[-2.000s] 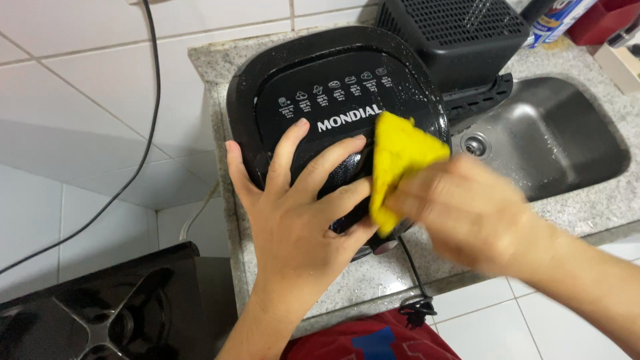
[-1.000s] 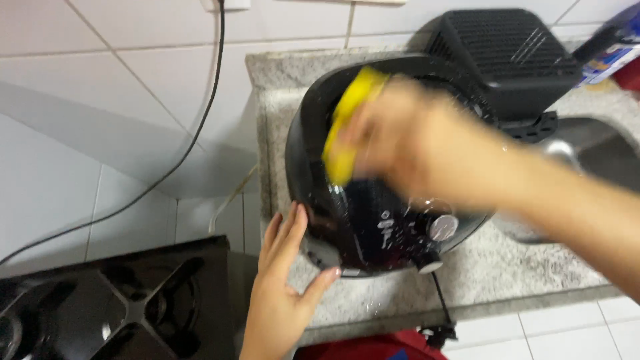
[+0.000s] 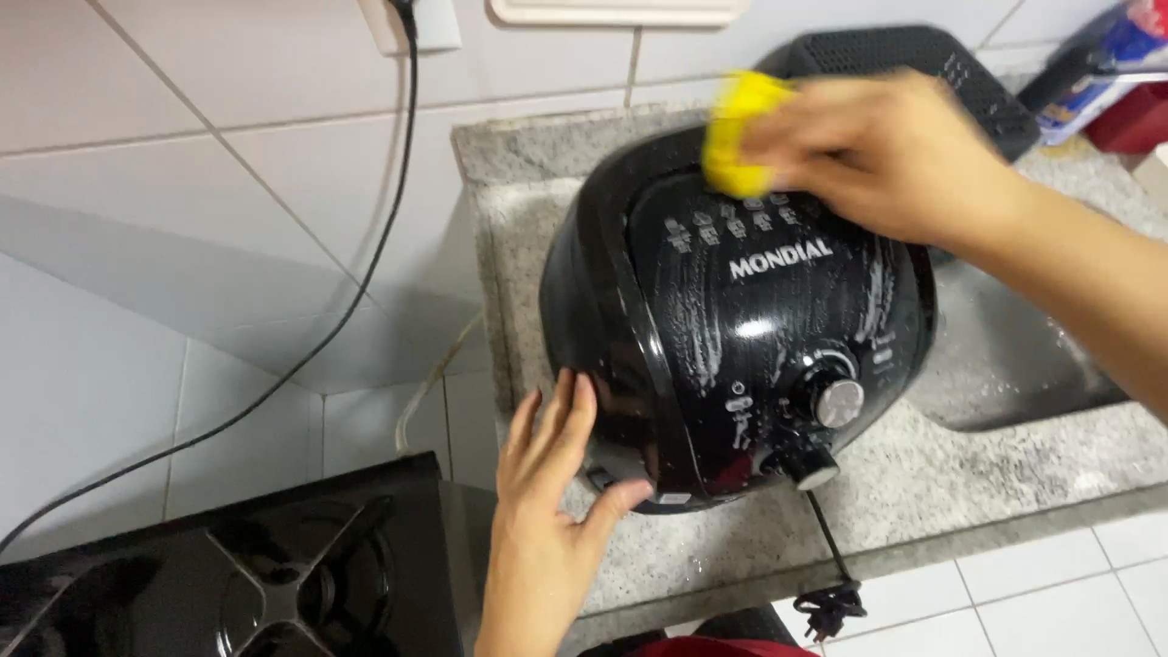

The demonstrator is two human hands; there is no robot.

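Note:
A black Mondial air fryer (image 3: 757, 319) stands on the speckled stone counter, with two knobs on its wet front panel. Whitish soapy streaks run down the panel. My right hand (image 3: 876, 146) grips a yellow sponge or cloth (image 3: 744, 132), slightly blurred, against the top of the appliance near its back edge. My left hand (image 3: 557, 502) rests with spread fingers on the lower left side of the casing. From under the front comes a power cord with a bundled plug (image 3: 829, 610), which hangs over the counter's front edge.
A steel sink (image 3: 1004, 356) lies right of the air fryer, with a black perforated basket (image 3: 922, 55) behind. At lower left is a black gas stove (image 3: 283, 584). A black cable (image 3: 365, 283) hangs from a wall outlet (image 3: 438, 23). Bottles stand at upper right.
My left hand has moved from the top of the air fryer to its lower left side. My right hand has carried the yellow sponge or cloth to the back of the top. Soapy streaks now show.

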